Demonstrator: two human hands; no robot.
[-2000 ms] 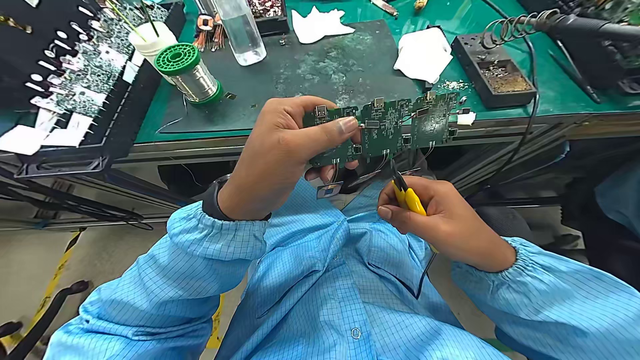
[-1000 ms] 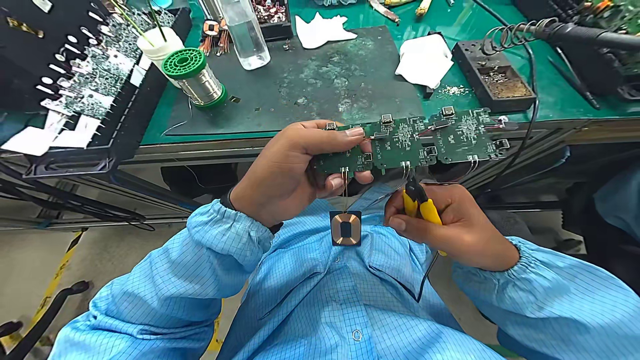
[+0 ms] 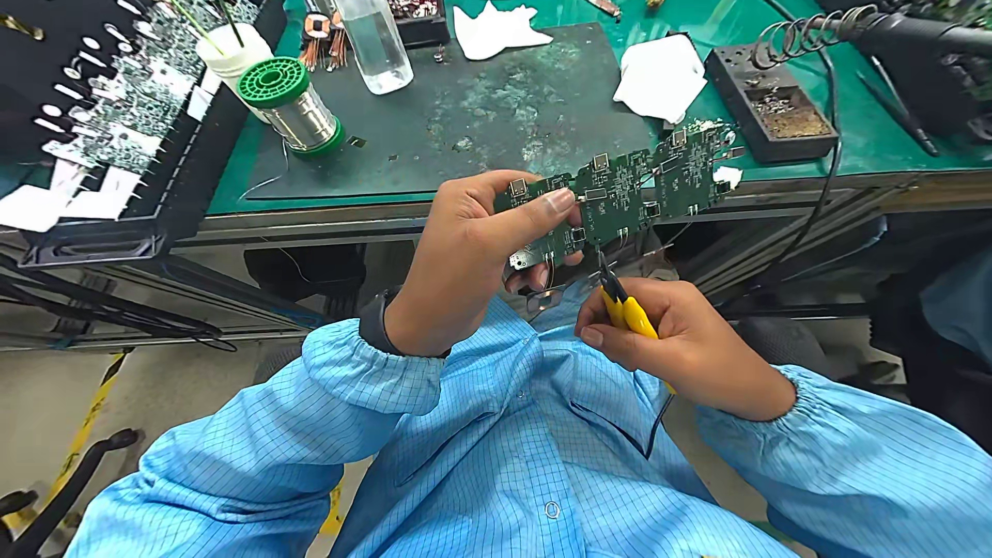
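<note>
My left hand (image 3: 484, 240) grips the left end of a green circuit board panel (image 3: 620, 194), thumb on top, above my lap near the table edge. The panel slants up to the right and carries small metal connectors. Thin wires run from its lower edge, and a small coil part (image 3: 545, 301) hangs blurred below my left fingers. My right hand (image 3: 666, 333) is closed around yellow-handled cutting pliers (image 3: 629, 310). Their dark tips point up at the panel's lower edge by the wires; whether they touch it cannot be told.
On the green table lie a dark mat (image 3: 418, 147), a solder wire spool (image 3: 298, 112), a clear bottle (image 3: 376, 46), white wipes (image 3: 663, 77) and a black tray (image 3: 806, 143). A soldering iron holder's spring (image 3: 798, 35) is at the right. A black rack (image 3: 194, 132) of boards stands left.
The panel now tilts up toward the right, where one second ago it lay more level. The coil that hung in plain view below it is now closer under my left fingers. The pliers remain held.
</note>
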